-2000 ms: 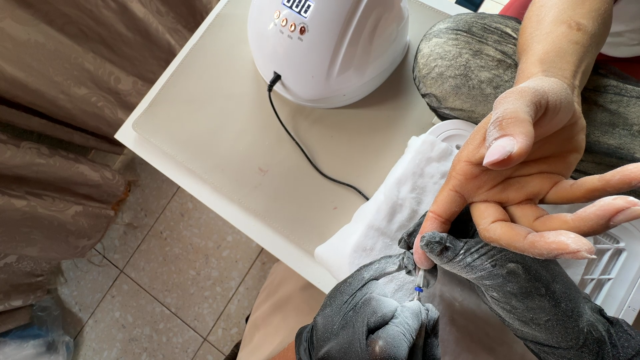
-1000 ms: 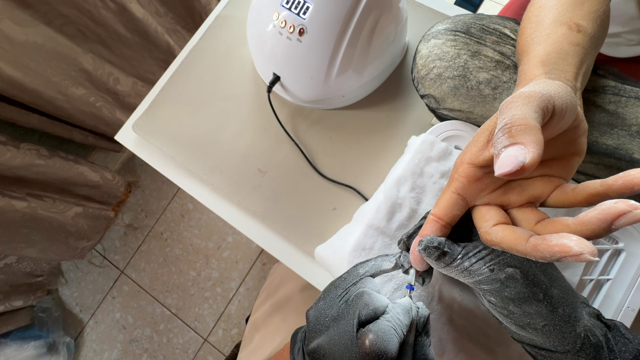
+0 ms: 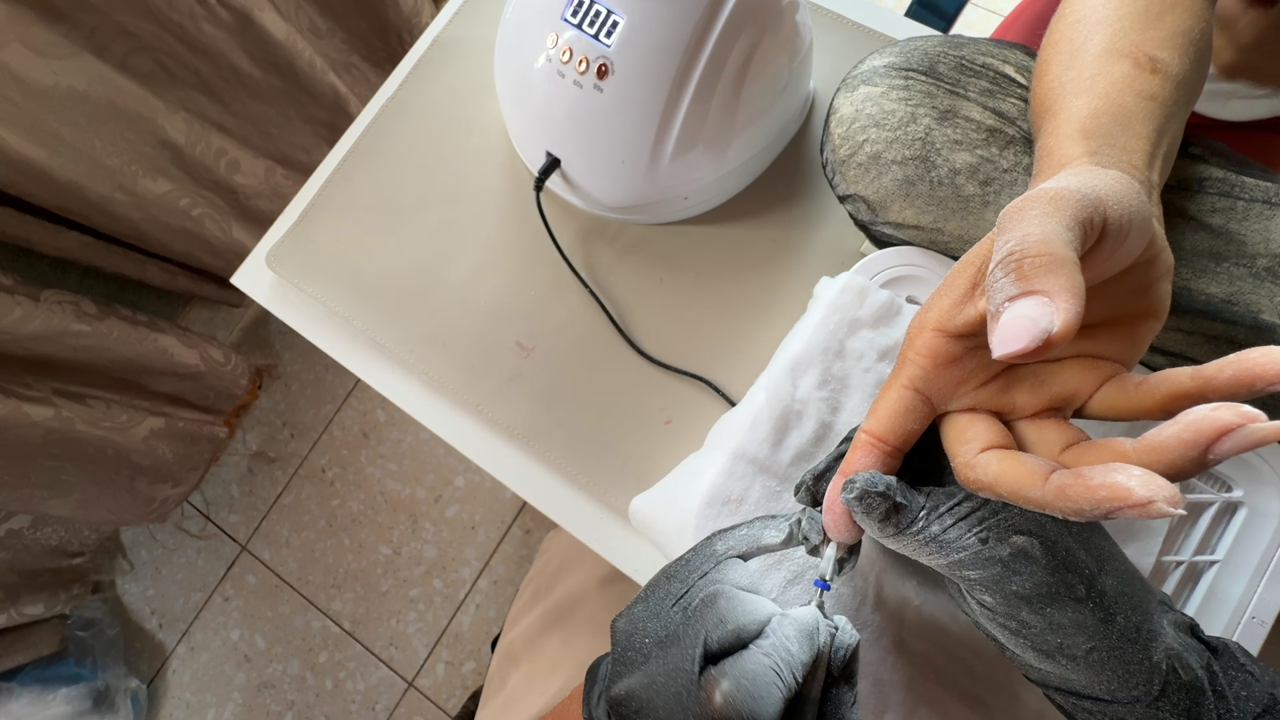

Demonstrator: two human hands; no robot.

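Both my hands wear dusty black gloves. My left hand (image 3: 730, 620), low in the middle, grips a nail drill whose bit (image 3: 823, 578) has a blue ring; the handpiece is mostly hidden by the fingers. The bit's tip is at the end of another person's finger (image 3: 880, 440). My right hand (image 3: 1030, 560) pinches that finger between thumb and fingers, from the right. The other person's hand (image 3: 1050, 290) is palm up, with long pale nails and white dust on the skin. Under the hands lies a white towel (image 3: 790, 400).
A white nail lamp (image 3: 660, 120) with a lit display stands on the beige table mat (image 3: 430, 270), its black cable (image 3: 610, 320) running to the towel. A white slatted dust collector (image 3: 1220, 530) is at right. A grey cushion (image 3: 930, 140) supports the person's forearm. Brown curtains (image 3: 120, 380) hang at left.
The drill bit has shifted slightly left at the fingertip since the earliest frame. My hold on the other person's finger looks the same.
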